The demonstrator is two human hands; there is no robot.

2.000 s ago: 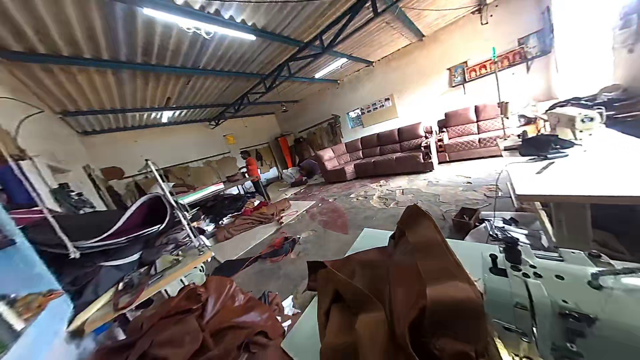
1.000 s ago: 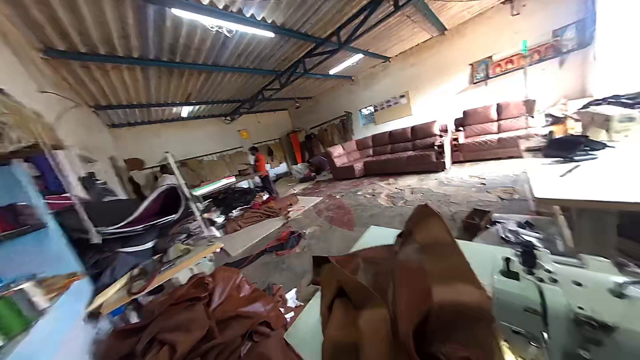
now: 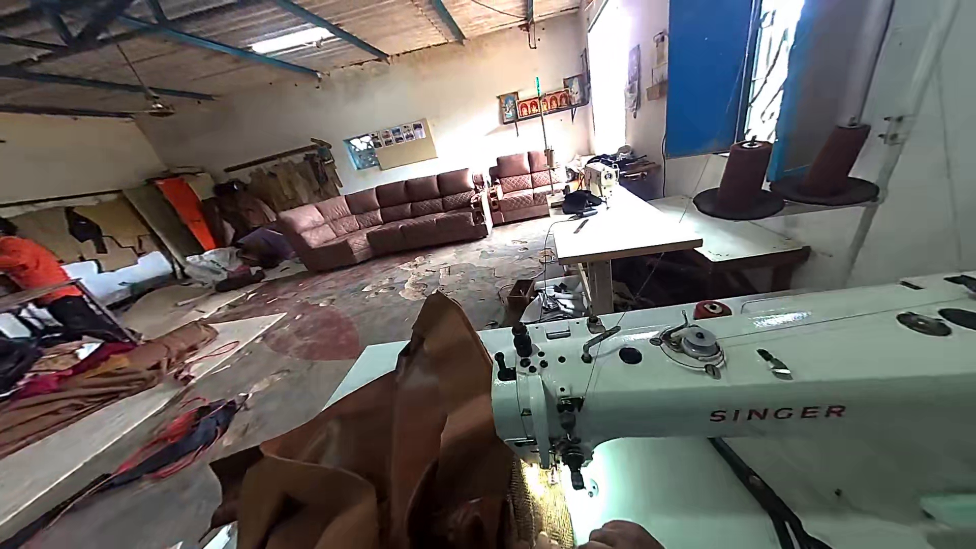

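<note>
A white Singer industrial sewing machine [image 3: 686,381] stands at the right, its lamp lit over the needle area. Brown leather or leather-like material [image 3: 412,427] is bunched up left of the machine head. Woven tan backing [image 3: 543,499] shows beneath the presser foot area. Knuckles of my right hand [image 3: 621,535] show at the bottom edge, close to that backing; its fingers are mostly cut off. A fingertip appears just left of them, and whose hand it belongs to is unclear. My left hand is not identifiable. Black-handled scissors [image 3: 770,496] lie on the machine bed.
Two cones of dark red thread [image 3: 743,171] stand behind the machine. Beyond it is another table [image 3: 625,229] with a second sewing machine [image 3: 601,177]. A brown sofa [image 3: 396,210] lines the far wall. A person in orange [image 3: 34,267] is at far left, near fabric piles [image 3: 99,381].
The view has swung right and shows far more of the sewing machine. Part of my right hand now shows at the bottom edge; no hand of mine was visible in the earlier frames.
</note>
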